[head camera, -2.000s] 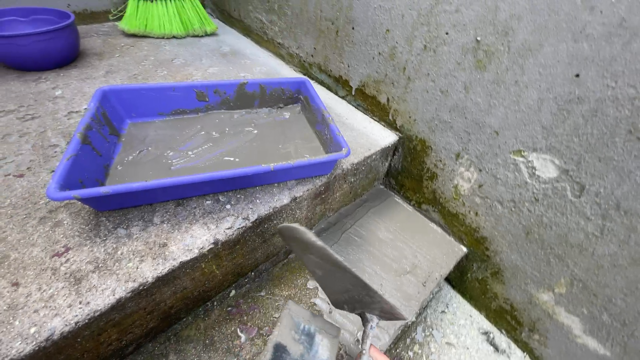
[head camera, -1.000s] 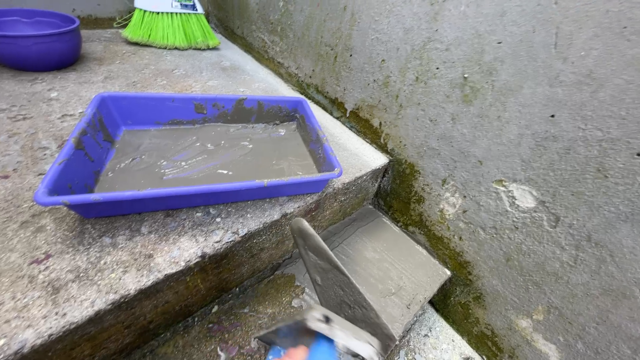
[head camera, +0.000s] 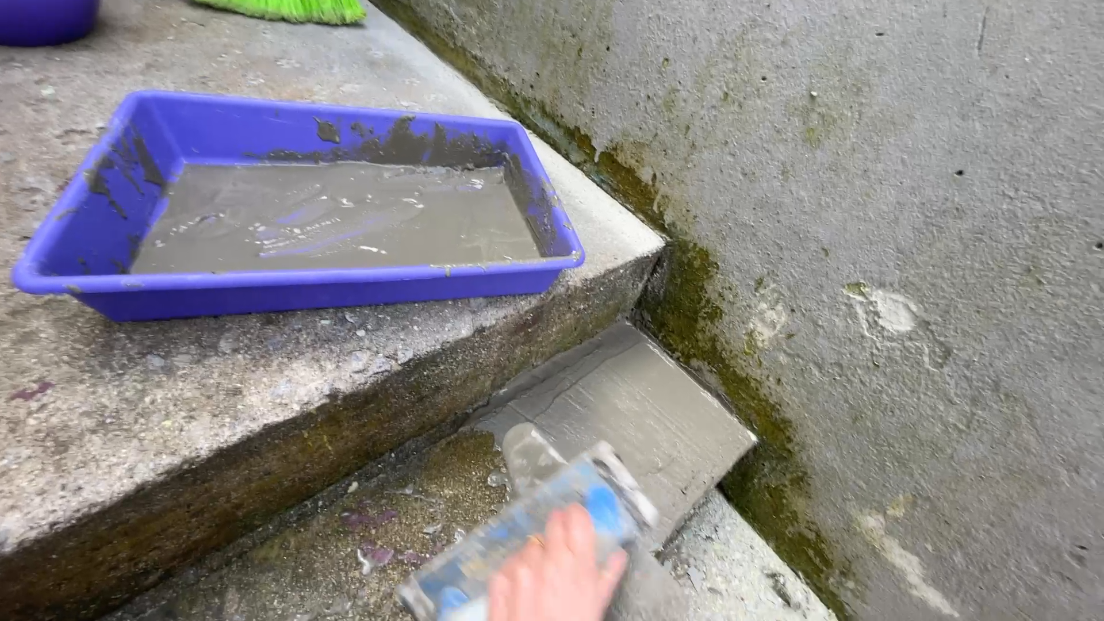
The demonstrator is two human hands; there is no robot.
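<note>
My left hand [head camera: 556, 565] grips the blue handle of a flat metal plastering trowel [head camera: 509, 539] smeared with mortar, low in the view. Just beyond and partly beneath it shows the rounded blade of a second trowel [head camera: 530, 457]; its handle is hidden or out of frame, and my right hand is out of view. Both tools are at the lower left side of a slab of wet grey mortar [head camera: 642, 405], set in the corner between the step and wall. A blue plastic tray [head camera: 345, 289] holding wet mortar [head camera: 345, 216] sits on the upper step.
The rough concrete step [head camera: 285, 371] has a damp edge above a lower step [head camera: 362, 535] spotted with mortar. A grey wall [head camera: 862, 216] with moss along its base rises at right. A purple bowl [head camera: 43, 21] and green broom bristles [head camera: 293, 9] are at the top left.
The second trowel's blade, tilted up over the slab earlier, now lies lower, partly behind the plastering trowel. The plastering trowel and my left hand have come further into view. The view has moved closer.
</note>
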